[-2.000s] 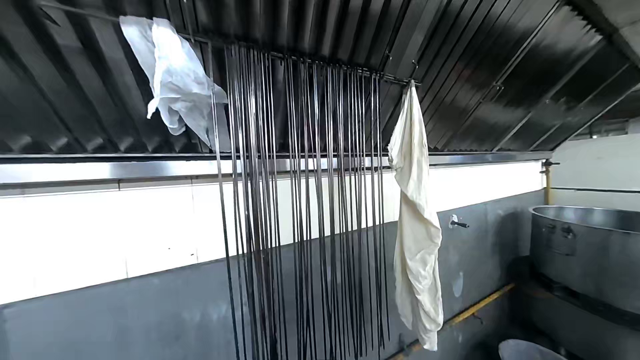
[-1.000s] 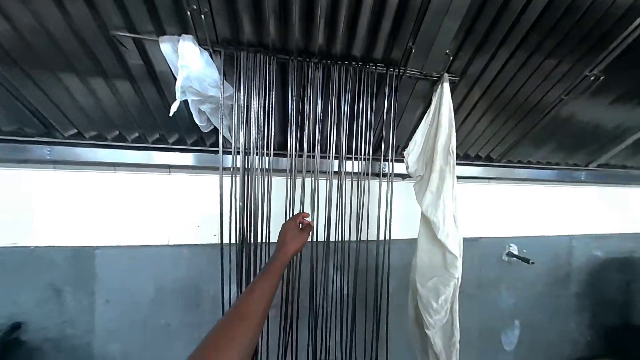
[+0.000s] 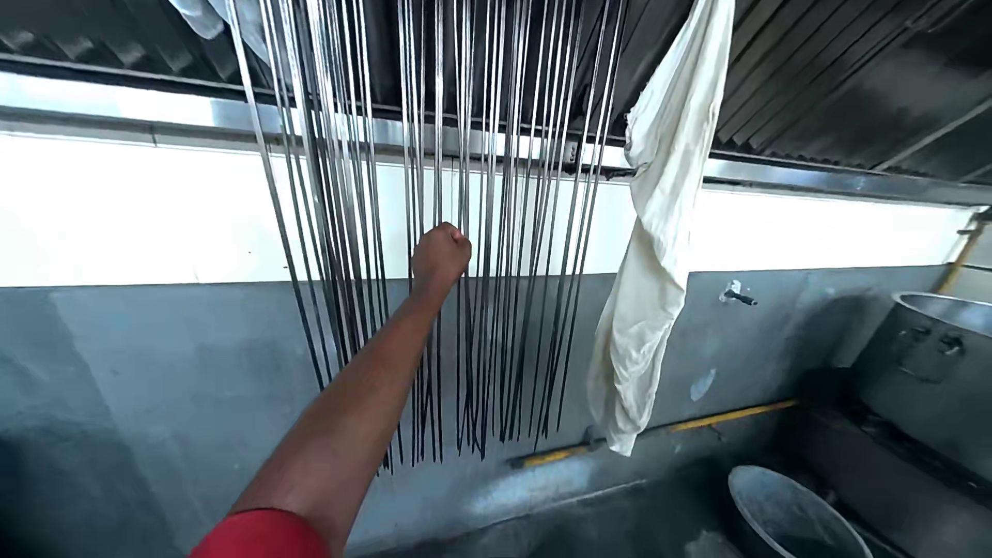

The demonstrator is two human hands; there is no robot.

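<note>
My left hand (image 3: pixel 442 252) is raised among a row of long, thin metal rods (image 3: pixel 492 232) that hang in front of the wall. Its fingers are curled closed around at least one rod; the exact number is hidden by the fist. The bare forearm comes up from the lower left, out of a red sleeve. Right of the rods hangs a long cream-coloured cloth (image 3: pixel 659 232), apart from the hand. My right hand is out of the frame.
Part of a whitish plastic bag or cloth (image 3: pixel 201 17) hangs at the top left. A dark ribbed metal hood slopes overhead. On the right are a large metal pot (image 3: pixel 922 364), a metal basin (image 3: pixel 790 511), a wall fitting (image 3: pixel 740 296) and a yellow pipe (image 3: pixel 728 417).
My left hand came into view after the first frame and is on the rods in the later two. The view has moved closer to the rods and tilted down.
</note>
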